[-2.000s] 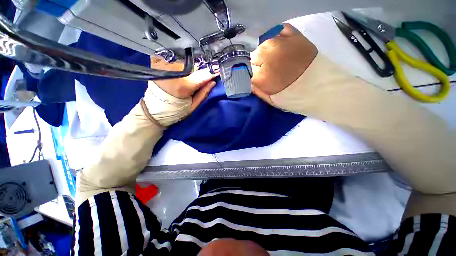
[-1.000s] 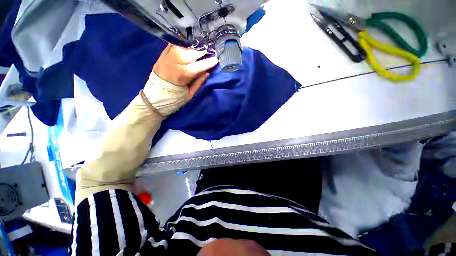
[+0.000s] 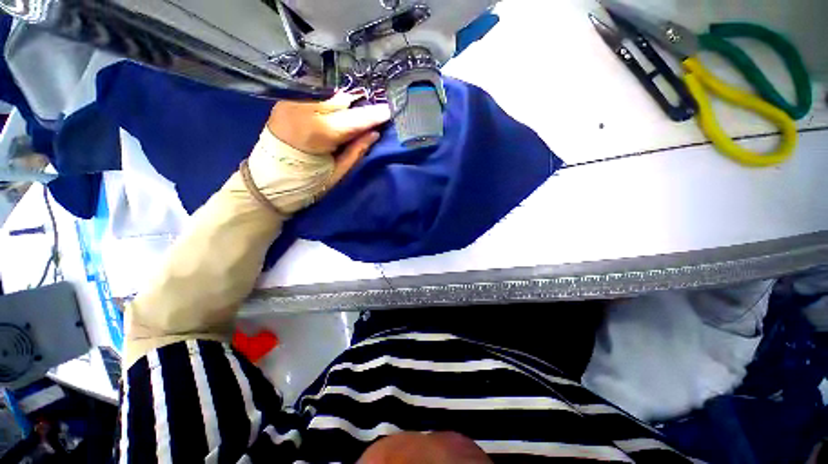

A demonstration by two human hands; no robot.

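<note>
A navy fabric piece point(image 3: 427, 204) lies on the white machine table under the needle area, with its pointed corner to the right. My left hand point(image 3: 327, 131) rests at the needle area with its fingertips on the fabric edge; the grip is partly hidden by machine parts. A grey ribbed cylinder point(image 3: 418, 116) hides the stitching point just right of my fingertips. The sewing machine's metal parts point(image 3: 389, 23) stand above. More navy fabric point(image 3: 195, 127) spreads left behind my hand. My right hand is out of the picture.
Black thread snips point(image 3: 655, 77) and shears with yellow and green handles point(image 3: 740, 113) lie at the upper right. A ruler strip point(image 3: 508, 281) runs along the table's front edge. Pale cloth point(image 3: 676, 353) hangs below at right. A grey unit with a round grille point(image 3: 41, 335) stands at lower left.
My right hand was at the fabric beside the needle and has left the picture. The fabric's right corner now lies uncovered. My left hand stays at the needle.
</note>
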